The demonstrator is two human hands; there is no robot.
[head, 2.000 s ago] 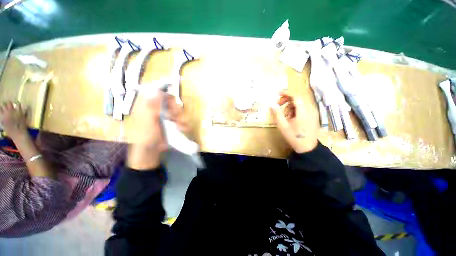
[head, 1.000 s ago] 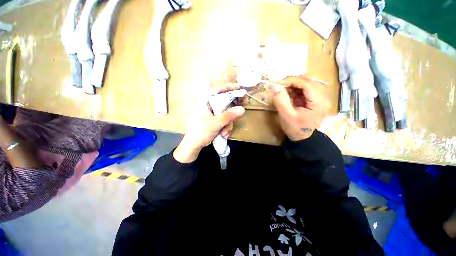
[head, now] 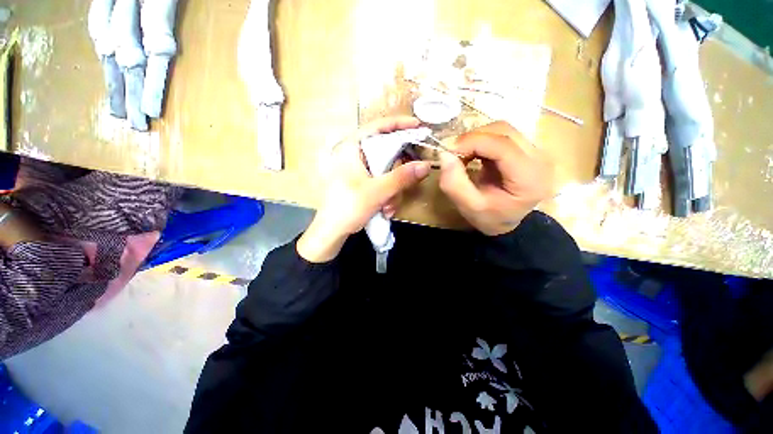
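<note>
My left hand (head: 360, 182) is closed around a white leg-shaped moulded part (head: 380, 155). Its foot end points toward my right hand, and its grey plain end hangs below the fist past the bench edge. My right hand (head: 500, 175) holds a thin applicator stick (head: 442, 147) in a pencil grip, its tip at the foot end. Whether the tip touches is too small to tell. A small white dish (head: 436, 108) sits on the stained work board (head: 508, 63) just beyond my hands, with thin pale spare sticks (head: 561, 115) around it.
Leg-shaped parts lie at the left (head: 159, 63), one nearer the middle (head: 261, 76), and a group at the right (head: 678, 127). A white pad (head: 585, 13) lies at the back. A person in striped clothing (head: 63, 246) sits at the left. Blue stools (head: 212, 233) stand below the bench.
My left hand has come from the left to beside the board with the part. Since a second ago, the stick tip has moved to the foot end. The view has shifted.
</note>
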